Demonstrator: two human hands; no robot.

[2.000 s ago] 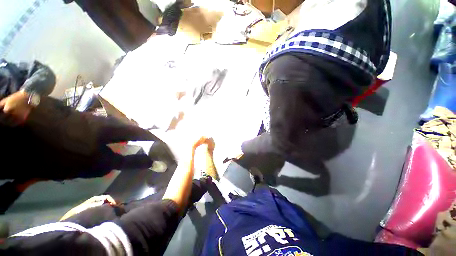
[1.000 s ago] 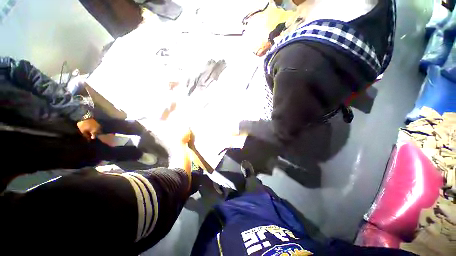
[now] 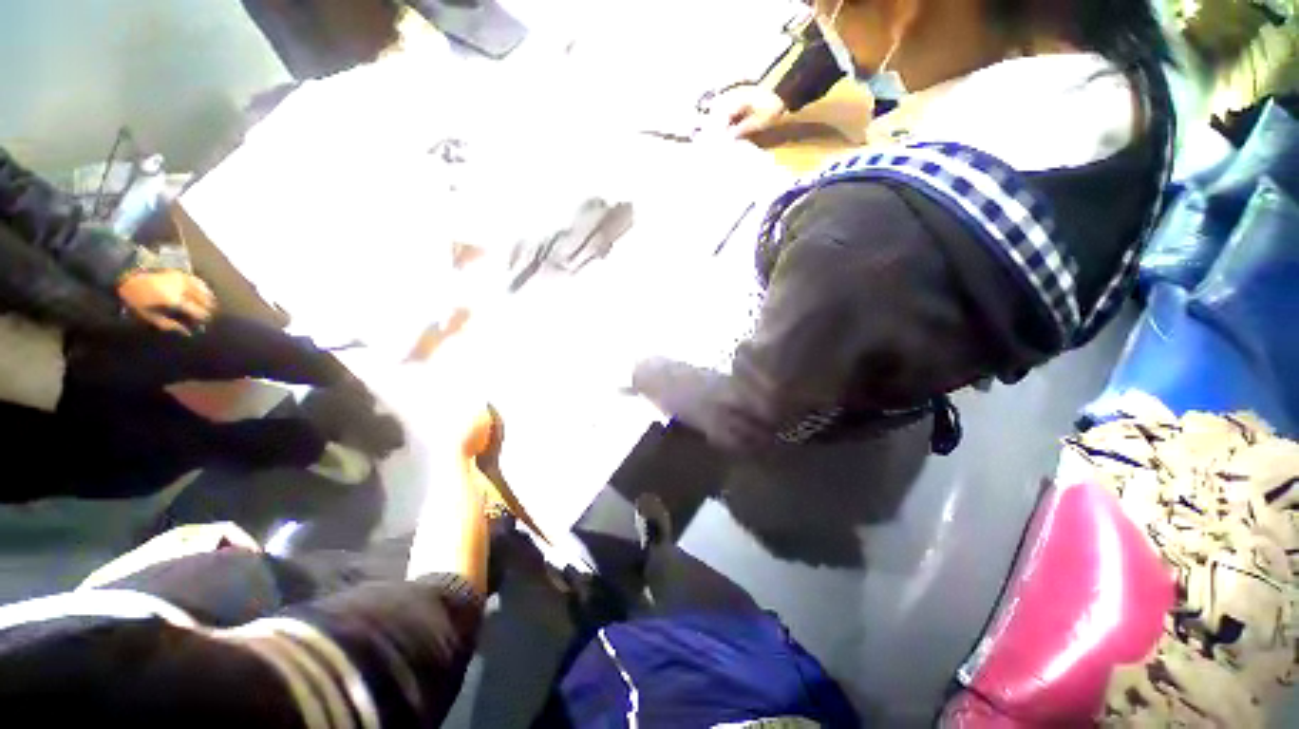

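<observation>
Neither of my hands can be made out. A blue garment front with pale piping (image 3: 698,677) lies at the bottom centre. Nearest in front is an overexposed white work surface (image 3: 342,185) with crumpled dark grey cloth pieces (image 3: 573,242) on it. Bare forearms with dark, pale-striped sleeves (image 3: 453,527) reach in from the lower left, seemingly another person's. Their hands are at the surface's near edge; glare hides what they hold.
A masked person in a dark top with checked trim (image 3: 912,285) leans over the surface at the right. Another person's hand (image 3: 168,296) is at the left. Shiny pink bag (image 3: 1068,598), blue bags (image 3: 1211,313) and a tan cloth pile (image 3: 1211,541) stand at the right.
The view has shifted, and the bags and tan pile show further left. The person at the right now shows a head and a hand on the surface. The striped sleeve is lower in view.
</observation>
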